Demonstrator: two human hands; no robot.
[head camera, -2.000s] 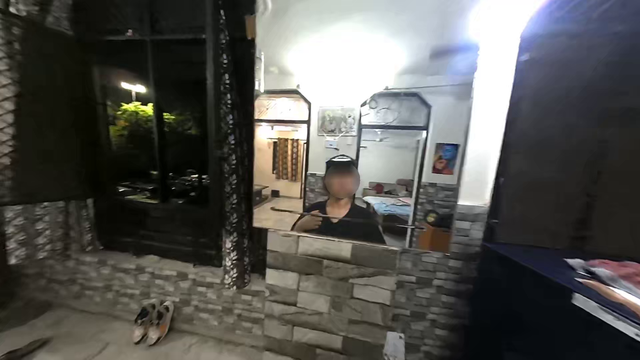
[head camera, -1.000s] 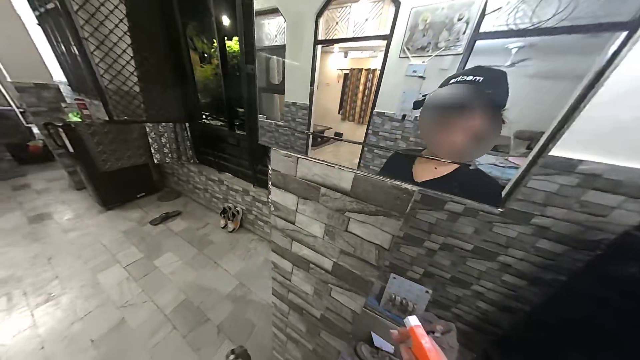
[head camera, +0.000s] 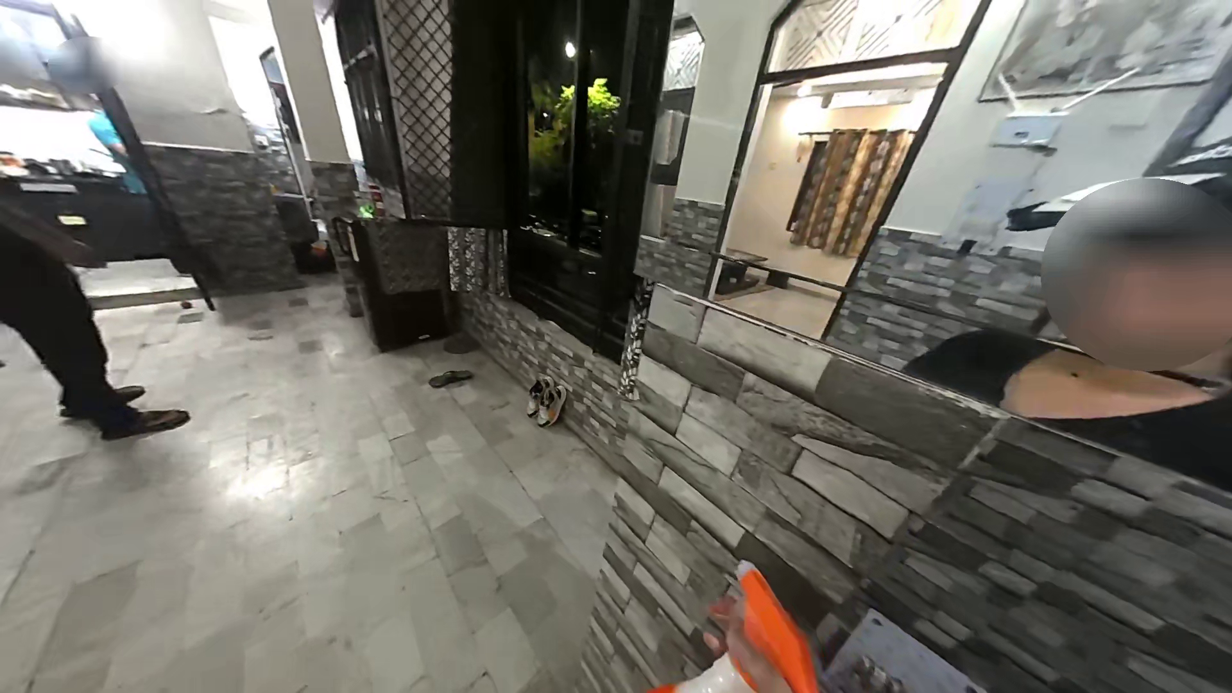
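Note:
My right hand (head camera: 736, 635) is low in the head view, right of centre, with its fingers around the orange trigger head of a white and orange spray bottle (head camera: 775, 630). The bottle's lower part runs out of the frame. Just right of it, a pale plate with small metal fittings (head camera: 885, 659) sits low by the stone-tiled wall. Above the hand, a wall mirror (head camera: 890, 260) reflects a person in a dark top, a doorway and a patterned curtain. My left hand is out of view.
Grey stone cladding (head camera: 770, 423) covers the wall under the mirror. Sneakers (head camera: 547, 399) and a slipper (head camera: 450, 378) lie on the tiled floor (head camera: 337, 539) near a dark cabinet (head camera: 399, 284). A person in dark trousers (head camera: 58, 327) stands at far left.
The view has swung left, and the person at far left has come into it. My hand with the spray bottle, not visible two seconds ago, shows one second ago and now.

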